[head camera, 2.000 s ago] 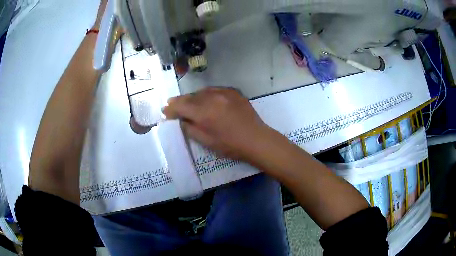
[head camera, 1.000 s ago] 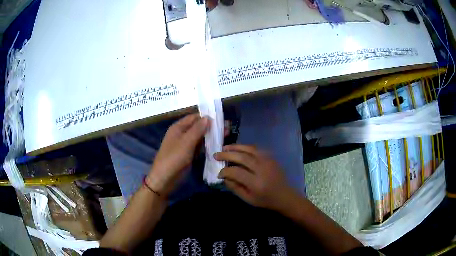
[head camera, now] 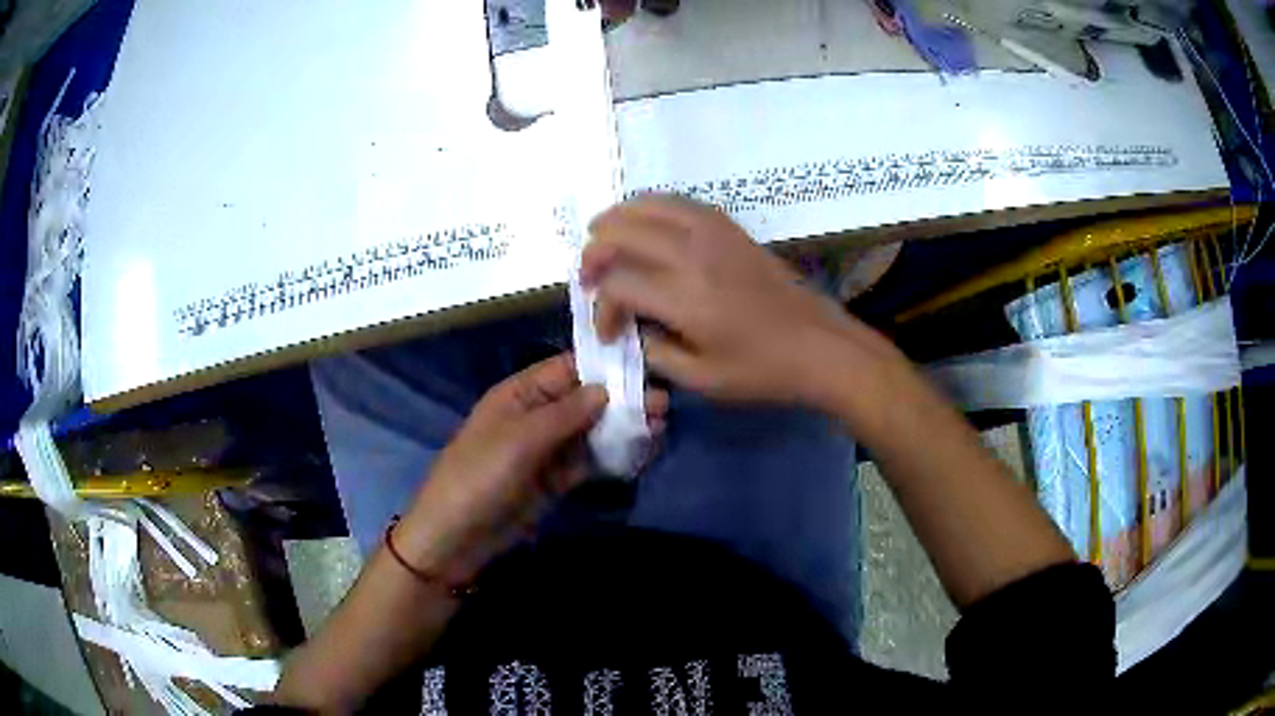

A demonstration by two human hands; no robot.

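A white fabric strip (head camera: 575,140) runs from the machine at the top edge down over the table's front edge to above the lap. My left hand (head camera: 524,434) holds the strip near its lower end, thumb on top and fingers behind it. My right hand (head camera: 713,301) is higher up at the table's front edge, its curled fingertips on the strip. The fingertips are slightly blurred, and the underside of the strip is hidden.
The white table (head camera: 322,168) has a printed ruler (head camera: 951,175) along its front. A strip bundle (head camera: 56,252) hangs at the left. A purple bundle (head camera: 934,39) lies at the top right. A yellow wire basket (head camera: 1095,476) wrapped in white cloth stands at the right.
The view has tilted down from the machine head to the lap. Both hands left the needle area for the strip's hanging part. Since one second ago, my right hand has moved up along the strip.
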